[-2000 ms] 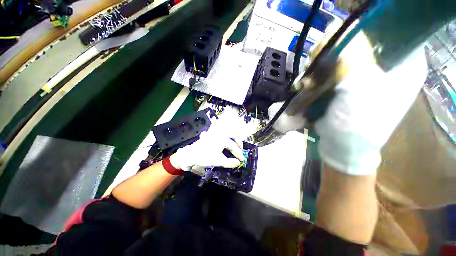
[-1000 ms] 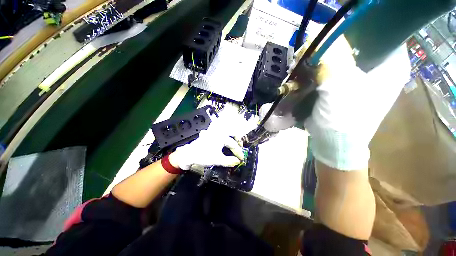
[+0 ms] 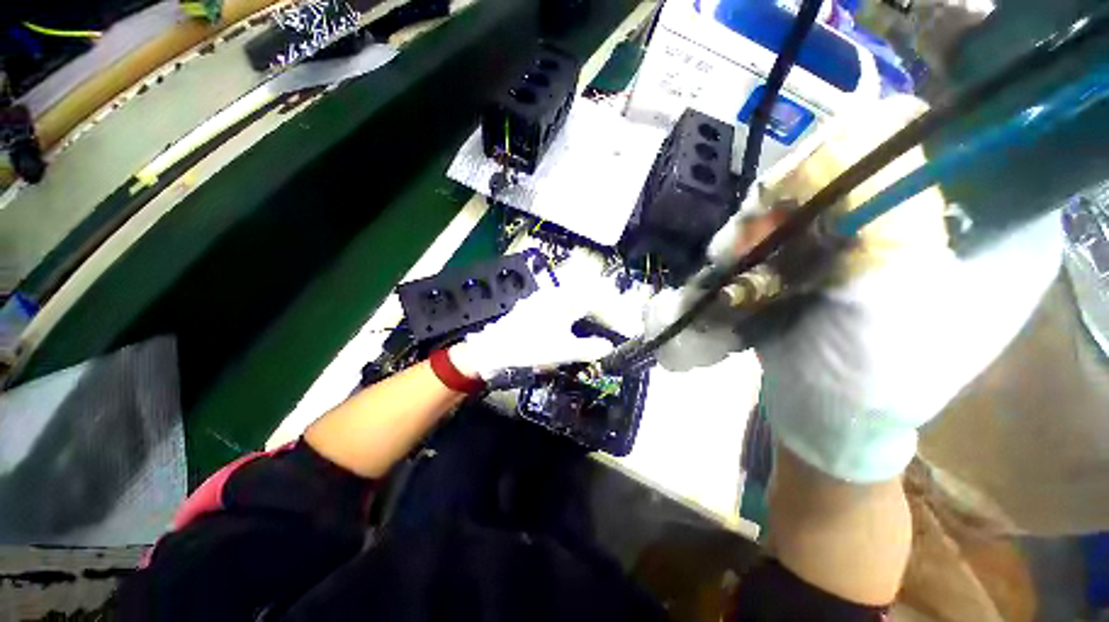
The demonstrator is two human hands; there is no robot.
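Note:
A black housing shell (image 3: 584, 419) with a small green circuit board (image 3: 598, 378) and wires inside lies on a white sheet in front of me. My left hand (image 3: 541, 334), in a white glove with a red wristband, reaches over the shell's far left edge; whether its fingers grip anything is unclear. My right hand (image 3: 851, 304), white-gloved, is closed around a power screwdriver (image 3: 754, 292). The bit end points down to the board, close beside my left fingers. A socket panel (image 3: 468, 298) with three round holes lies left of my left hand.
Two upright socket units (image 3: 530, 109) (image 3: 684, 182) stand beyond, by a grey foam sheet (image 3: 584, 164). Small wired parts lie along its near edge. A white-and-blue machine (image 3: 730, 73) is behind. A green conveyor (image 3: 292, 243) with another foam sheet (image 3: 103, 444) is left; brown cardboard is right.
My left hand has lifted its fingers from the board and shifted toward the shell's far side, so the board shows more. The view has shifted; the left foam sheet sits further left.

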